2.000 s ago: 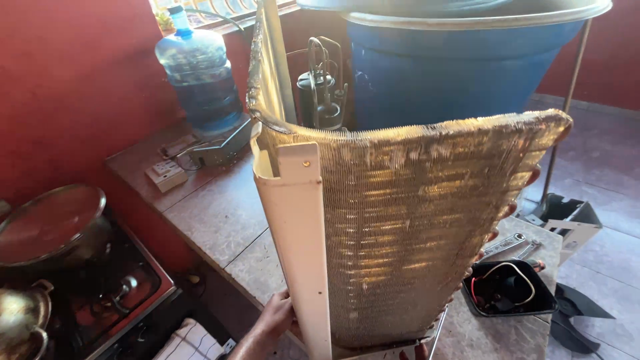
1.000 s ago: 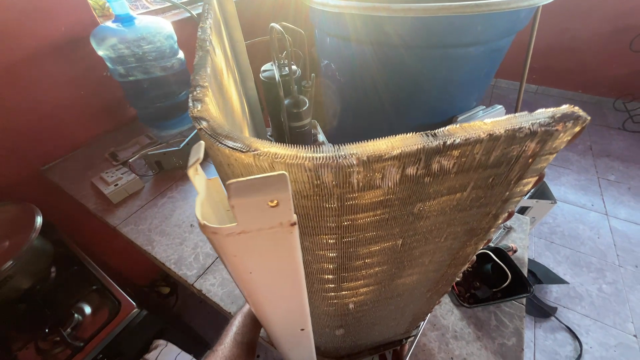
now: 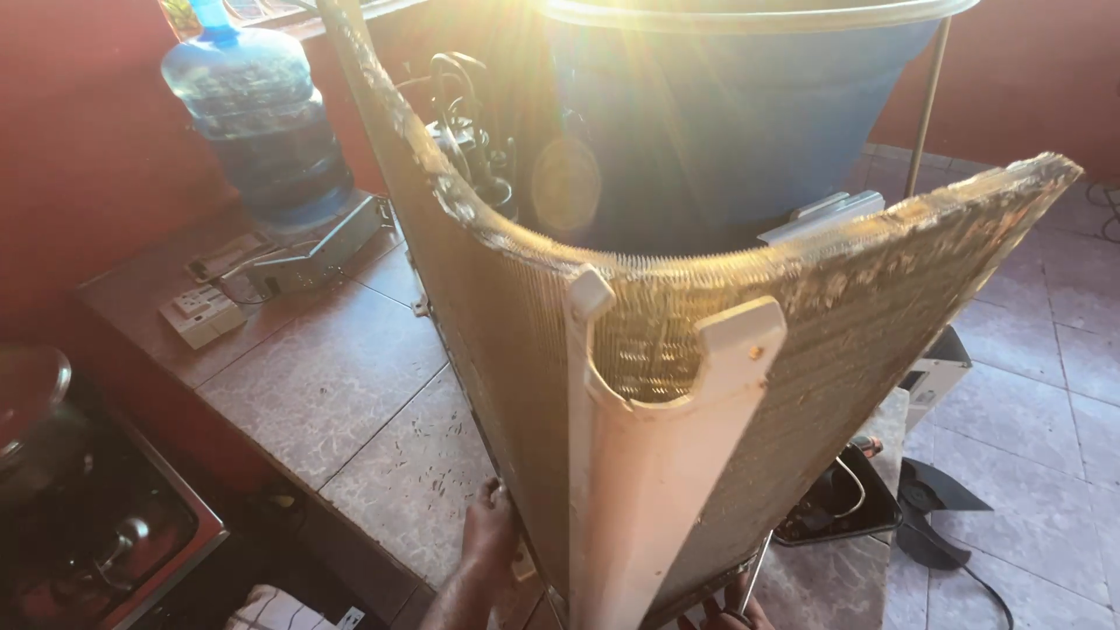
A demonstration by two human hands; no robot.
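A bent finned condenser coil (image 3: 840,350) stands upright on the tiled counter, its corner towards me. A pale metal corner post (image 3: 656,490) stands in front of that corner. My left hand (image 3: 490,521) is at the coil's lower left edge, its fingers curled against it; the grip is partly hidden. Low down at the bottom edge, my right hand (image 3: 731,612) is closed around a thin metal shaft (image 3: 757,564), probably a screwdriver, beside the base of the coil. Most of that hand is cut off by the frame.
Behind the coil stand a large blue plastic tub (image 3: 700,122) and a compressor with bent tubes (image 3: 472,149). A water jug (image 3: 271,131) and a metal bracket (image 3: 324,254) are at the back left. A stove (image 3: 105,534) is lower left; a black tray (image 3: 849,507) and fan blade (image 3: 936,507) lie right.
The coil and post have turned, so the coil's left side now faces me more. My left hand has moved from behind the post to the coil's left edge. My right hand has come into view.
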